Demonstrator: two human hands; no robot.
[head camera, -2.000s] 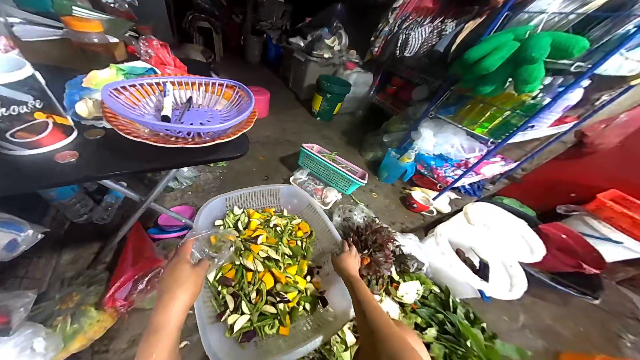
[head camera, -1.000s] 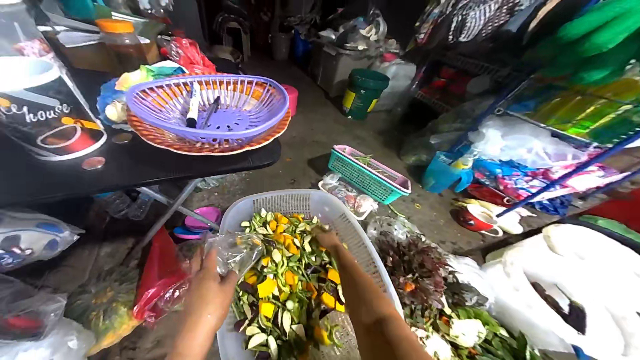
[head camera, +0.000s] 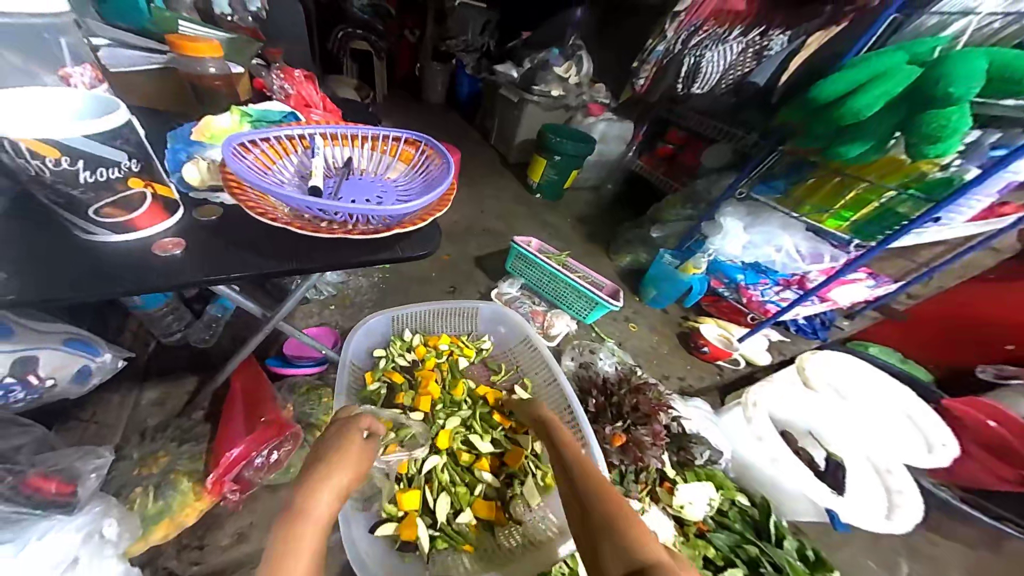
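A translucent white plastic basket (head camera: 468, 308) holds mixed cut vegetables (head camera: 440, 408), with orange squash chunks and green and pale slices among them. My left hand (head camera: 348, 448) is at the basket's left side, closed on a clear plastic bag (head camera: 400, 436) whose mouth hangs over the vegetables. Some pieces show through the bag's film. My right hand (head camera: 524, 408) reaches into the heap near the basket's right wall; its fingers are hidden among the pieces, so whether they grip any cannot be told.
A black table (head camera: 376, 254) at left bears a purple basket (head camera: 424, 192) with markers. A green and pink basket (head camera: 560, 284) lies on the floor ahead. Leafy vegetables (head camera: 736, 520) and a white sack (head camera: 776, 448) are at right. A red plastic bag (head camera: 252, 432) stands at left.
Between the earliest frame and the one before now, my right hand moved from the basket's right rim into the vegetables, where it remains. My left hand keeps hold of the clear bag.
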